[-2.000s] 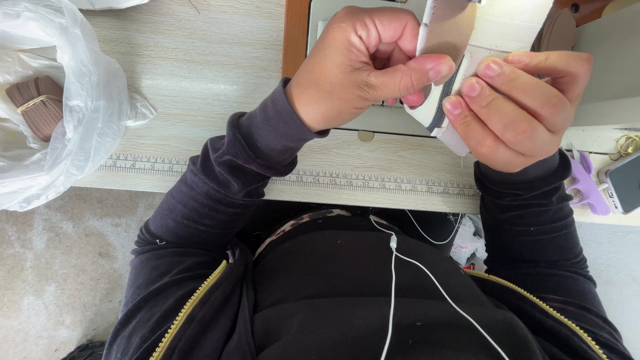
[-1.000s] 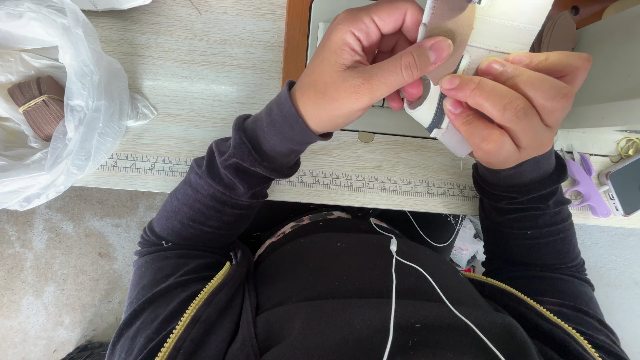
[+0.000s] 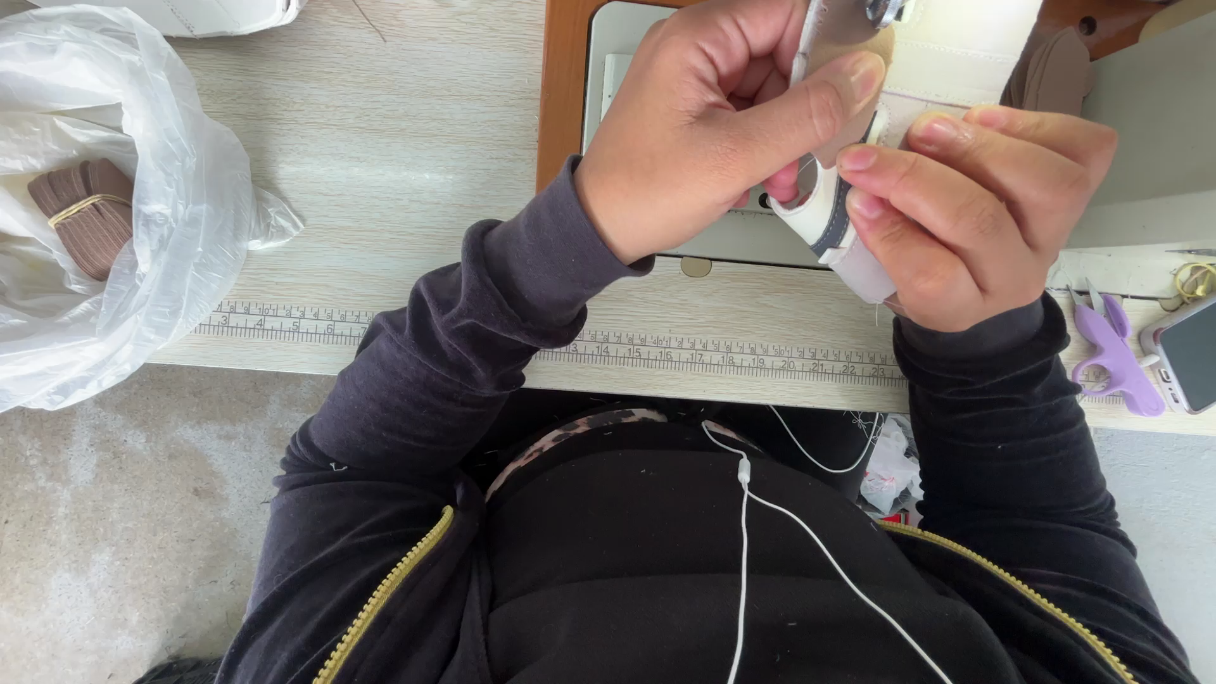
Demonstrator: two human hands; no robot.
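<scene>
At the top centre-right my left hand (image 3: 727,123) pinches a brown piece of material (image 3: 848,90) between thumb and fingers, against a white stitched piece. My right hand (image 3: 978,199) grips the edge of that white stitched piece (image 3: 959,52), which has a dark grey band (image 3: 833,223) at its lower part. Both hands hold the same work, their fingertips close together. A metal part of a sewing machine (image 3: 883,11) shows at the top edge by the work. What lies under my left fingers is hidden.
A plastic bag (image 3: 204,190) at the left holds brown pieces tied in a bundle (image 3: 85,214). A printed ruler (image 3: 646,356) runs along the table's front edge. Purple thread snips (image 3: 1111,351) and a phone (image 3: 1187,356) lie at the right. More brown pieces (image 3: 1056,71) sit behind my right hand.
My left thumb and fingers have shifted slightly on the work, and the brown piece shows more between my hands. My right fingers have changed their hold on the white piece.
</scene>
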